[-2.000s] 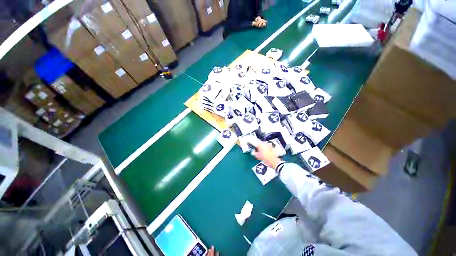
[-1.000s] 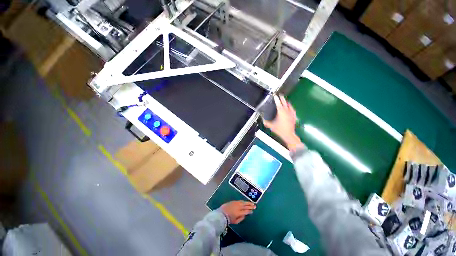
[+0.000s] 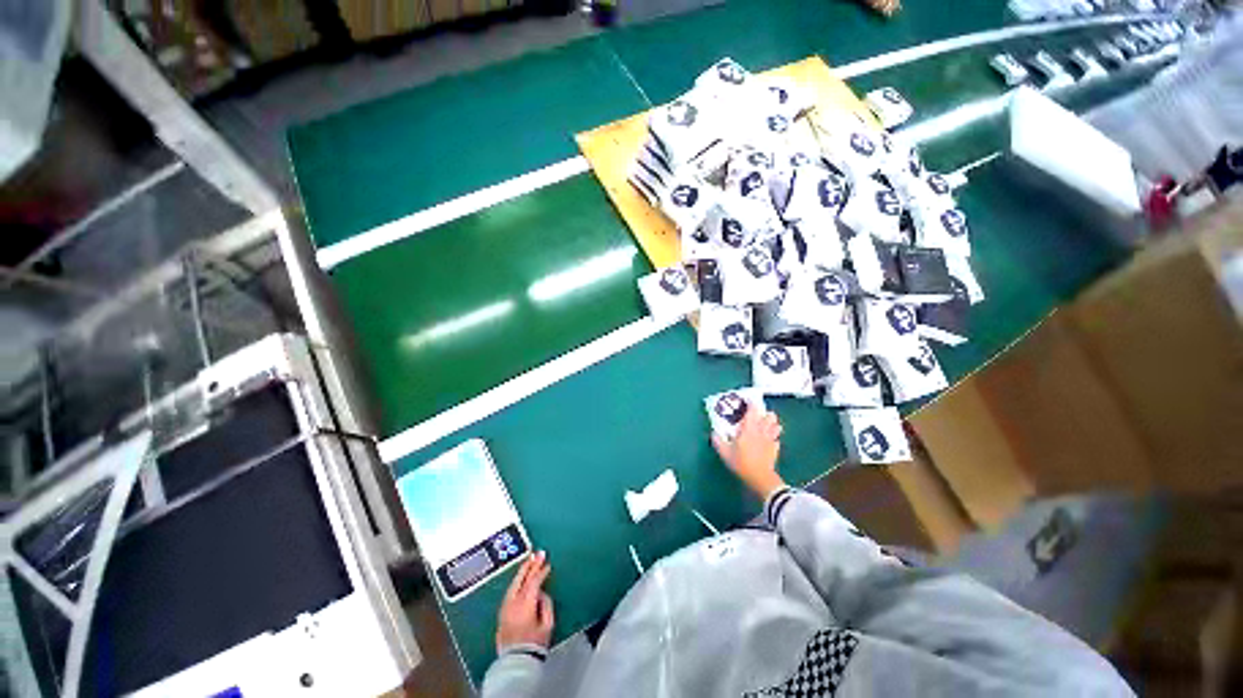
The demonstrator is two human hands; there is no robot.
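Observation:
Small white boxes with round black pictures (image 3: 829, 289) lie in a loose pile right of centre. My right hand (image 3: 751, 453) has its fingers on the near edge of one small box (image 3: 731, 409) on the green table, apart from the pile; its grip underneath is hidden. The digital bench scale (image 3: 459, 507) stands at the lower left with a bare plate. My left hand (image 3: 526, 608) rests on the table by the scale's near right corner, empty, fingers extended.
A crumpled white scrap (image 3: 652, 496) lies between scale and right hand. The white-framed machine (image 3: 357, 559) stands left. A yellow board (image 3: 624, 191) lies under the pile. Brown cartons (image 3: 1091, 355) and a white block (image 3: 1073, 147) are right.
The view has swung from the machine to the pile. My right hand has left the machine's edge, where it held a dark box, and now touches a white one. My left hand stays by the scale.

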